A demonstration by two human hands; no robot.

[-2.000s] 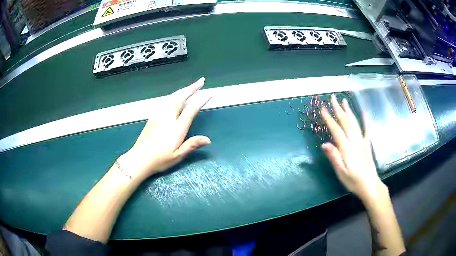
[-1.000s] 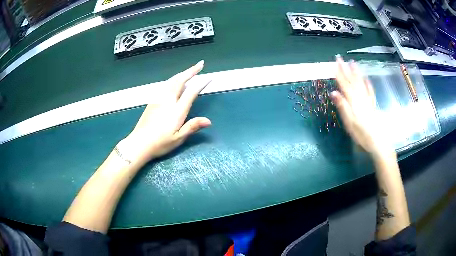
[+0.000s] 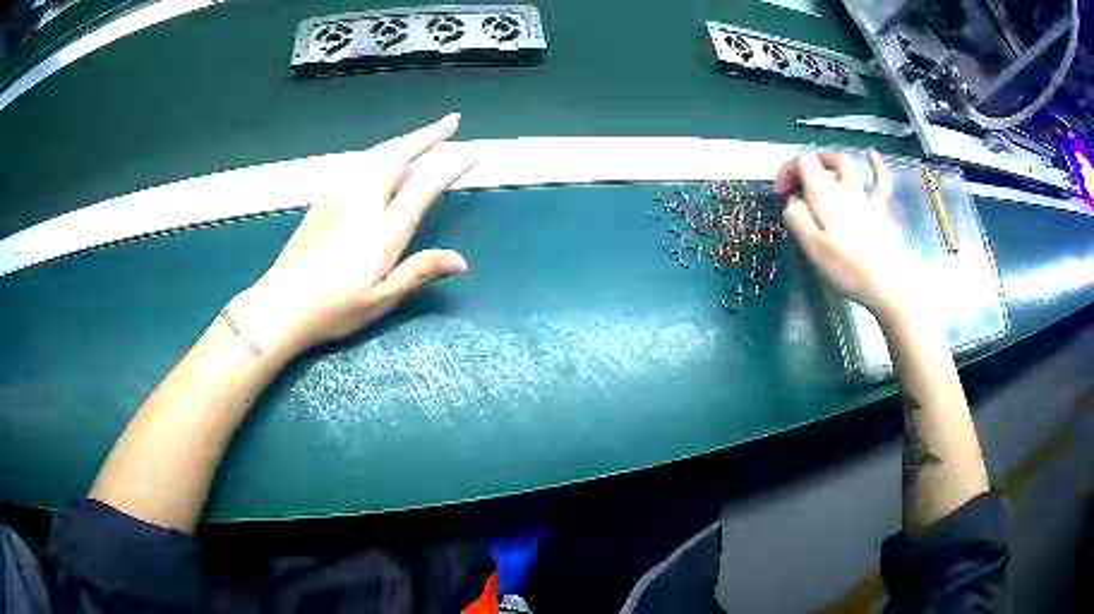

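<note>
A loose pile of tiny reddish-gold rings [image 3: 725, 228] lies on the green surface at the right. My right hand [image 3: 846, 228] is just right of the pile, over the left part of the clear plastic tray [image 3: 969, 282]. Its fingers are bent and the fingertips are near the pile's edge; whether they pinch a ring cannot be told. My left hand [image 3: 354, 240] rests over the white strip and green surface at the left, fingers apart and empty. A four-port metal housing [image 3: 420, 40] lies beyond it, and another housing [image 3: 786, 60] lies farther right.
A long white strip [image 3: 624, 160] runs across the green bench [image 3: 576, 420], beyond the pile. A copper-coloured bundle [image 3: 942, 214] lies on the plastic tray. Metal machinery [image 3: 960, 96] stands at the upper right. The bench's near edge curves in front of me.
My right hand has moved from over the pile to its right side, and its fingers have bent. My left hand keeps its spread pose. The view has shifted, with the housings now nearer the top.
</note>
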